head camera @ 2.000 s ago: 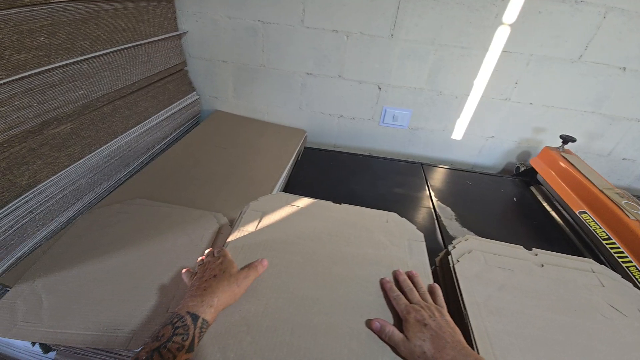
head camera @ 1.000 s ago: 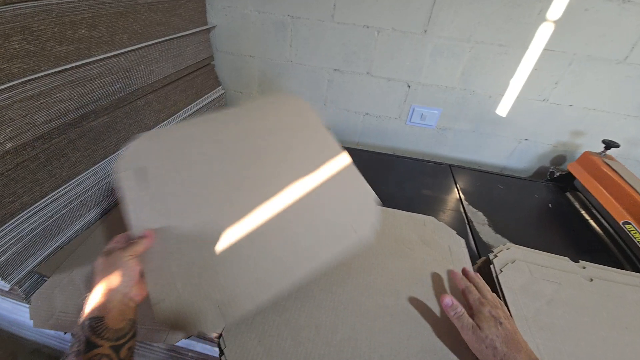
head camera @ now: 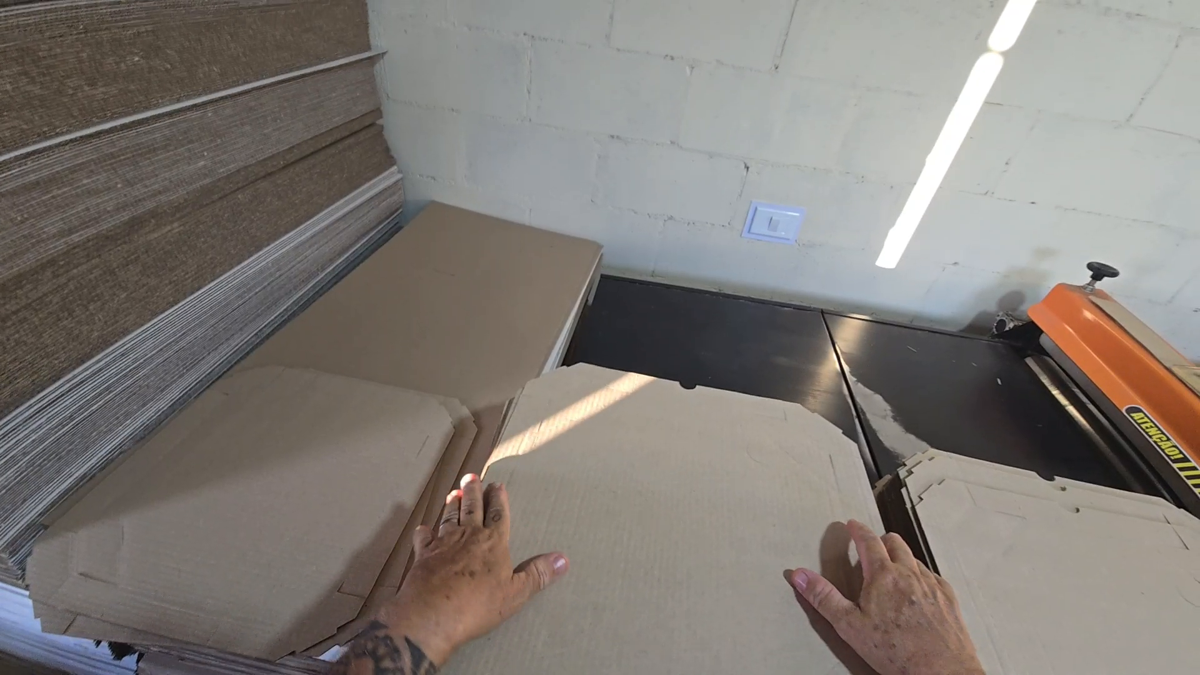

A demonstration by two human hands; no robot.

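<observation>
A stack of die-cut cardboard blanks [head camera: 656, 487] with cut corners lies in front of me. My left hand [head camera: 469, 562] is at its left edge, fingers spread and pointing away, holding nothing. Over the right side of the same stack is my right hand [head camera: 886, 591], its thumb and fingers apart above its own shadow; whether it touches the top blank I cannot tell. To the left lies a second pile of cut blanks [head camera: 262, 497], its top sheets slightly offset. A third pile of blanks [head camera: 1059, 562] sits at the right, its edges uneven.
Tall stacks of corrugated cardboard sheets [head camera: 187, 159] rise at the left. Larger flat cardboard [head camera: 441, 300] lies behind the left pile. Beyond the middle stack is a black tabletop [head camera: 703, 328]; an orange machine [head camera: 1106, 347] with a black knob stands at the right. A wall switch [head camera: 773, 223] is behind.
A second ago my left hand held a cardboard blank raised and tilted at the left. That hand has moved right to the middle stack and holds nothing now; a blank lies flat on the left pile.
</observation>
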